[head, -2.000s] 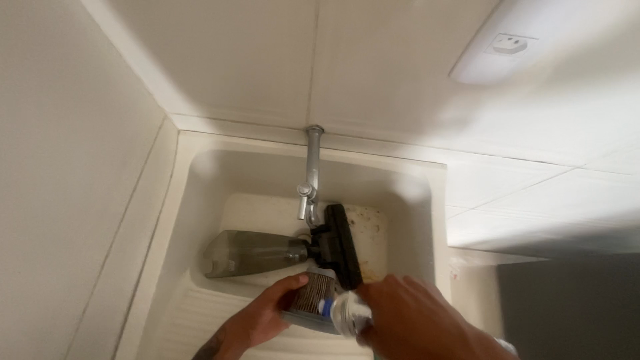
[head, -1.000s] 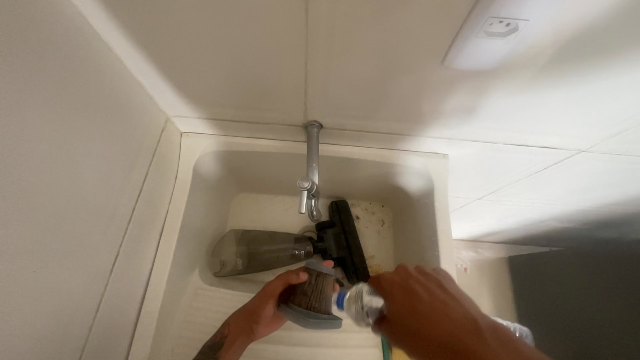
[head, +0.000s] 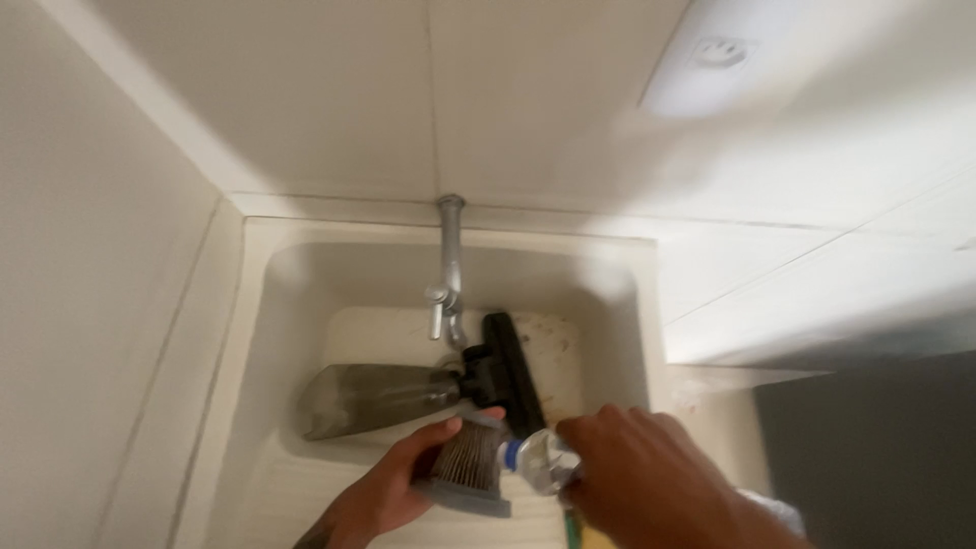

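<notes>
My left hand (head: 393, 484) grips a pleated filter (head: 469, 457) with a grey rim, low in the middle of the head view. My right hand (head: 648, 476) is closed around a clear plastic bottle (head: 543, 461), tilted so that its blue-ringed neck is at the right side of the pleats. Beyond my hands, a translucent grey vacuum dust container (head: 374, 396) lies in the sink beside a black vacuum floor nozzle (head: 512, 374). Whether liquid flows from the bottle cannot be told.
The cream utility sink (head: 648, 320) has a ribbed slope at its near side and dark specks on its floor. A metal faucet (head: 451, 259) reaches in from the wall, above the container and nozzle. A wall socket (head: 720, 53) is at upper right. Something green and yellow (head: 583, 534) shows partly below my right hand.
My left hand has turned the filter, so its pleats and grey rim face differently than two seconds ago. The bottle stays in my right hand beside it.
</notes>
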